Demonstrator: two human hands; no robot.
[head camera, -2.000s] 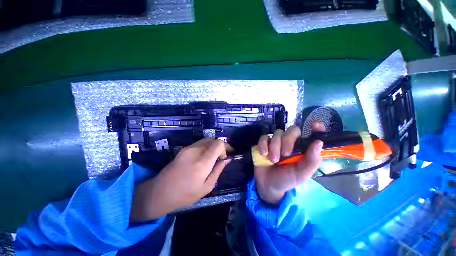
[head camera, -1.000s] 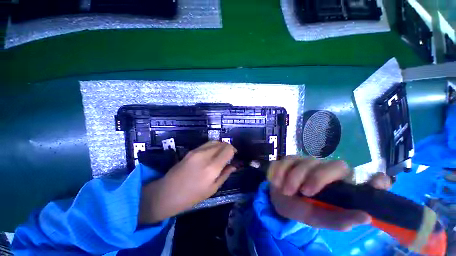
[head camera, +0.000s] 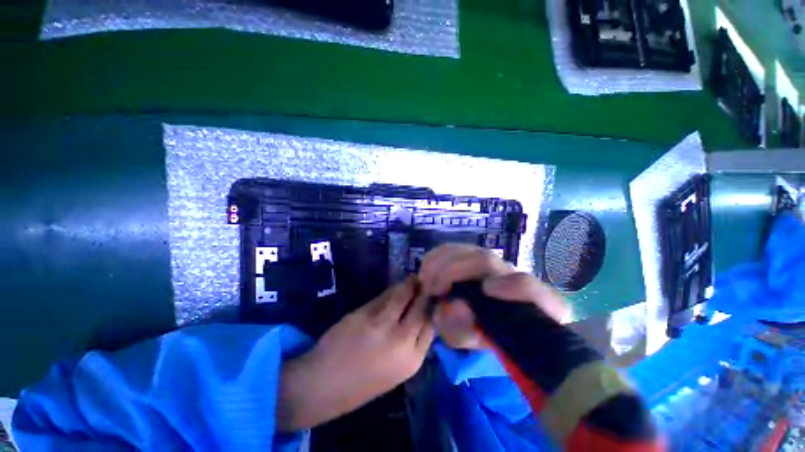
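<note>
A black plastic housing (head camera: 309, 207) lies on a silvery foam sheet (head camera: 199, 221). White metal brackets (head camera: 266, 274) with holes sit on its left part beside a small black cover (head camera: 296, 278). My right hand (head camera: 485, 287) grips the orange-red and black electric screwdriver (head camera: 538, 349) near its front end, over the right part of the housing. The handle slants down to the lower right. My left hand (head camera: 371, 344) touches my right hand at the screwdriver's front; its fingertips are together, and what they hold is too hidden to tell. The screwdriver's tip is hidden.
A round mesh-like dish (head camera: 574, 250) stands right of the housing. Another housing (head camera: 688, 247) on foam lies farther right. More housings (head camera: 631, 33) on foam lie beyond, across the green surface. A blue sleeve (head camera: 772, 274) shows at the right edge.
The screwdriver has swung from nearly level to a steep slant, and my right hand has come in against my left. The housing and its surroundings appear shifted right and slightly rotated in view.
</note>
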